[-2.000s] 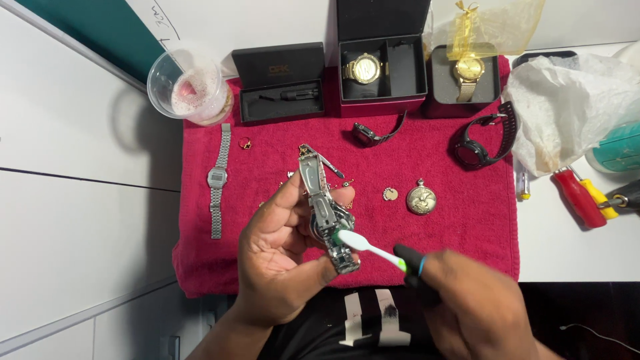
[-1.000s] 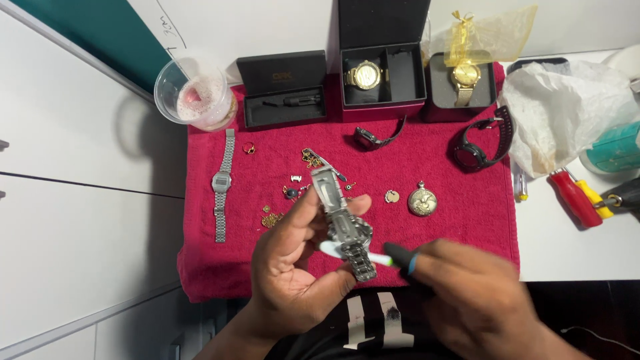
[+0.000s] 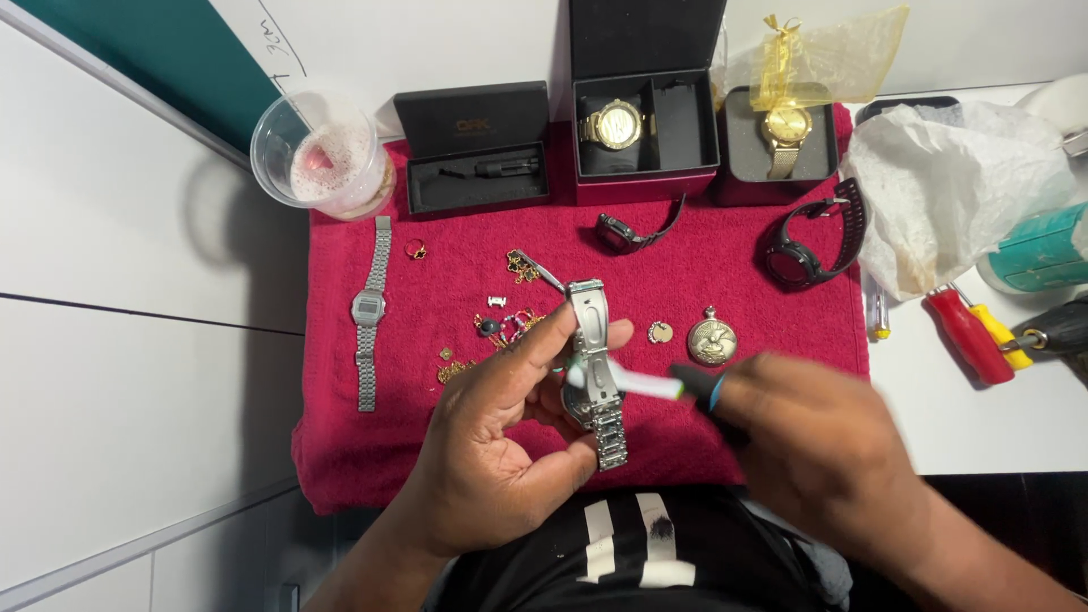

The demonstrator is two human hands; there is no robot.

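Note:
My left hand point(image 3: 501, 433) holds a metal wristwatch point(image 3: 599, 374) by its link bracelet and case, the folding clasp facing up. In my right hand point(image 3: 816, 433) is a toothbrush point(image 3: 646, 382) with a black handle; its head, blurred, lies over the clasp and the watch case. Past the left hand, a jumble of beaded and gold-coloured jewellery point(image 3: 510, 327) lies on the red towel point(image 3: 680, 450), partly hidden by the fingers. A pocket watch point(image 3: 712, 340) and a small round piece point(image 3: 660, 332) lie to the right of the held watch.
A silver digital watch point(image 3: 368, 310) and a ring point(image 3: 415, 248) lie at left, near a plastic cup of foamy liquid point(image 3: 327, 166). Open boxes point(image 3: 646, 187) stand at the back. Black watches point(image 3: 795, 255), crumpled white paper point(image 3: 943, 187) and a red-handled tool point(image 3: 969, 336) are at right.
The brush head has moved from the lower bracelet links up to the clasp area. My left hand has tilted the watch more upright.

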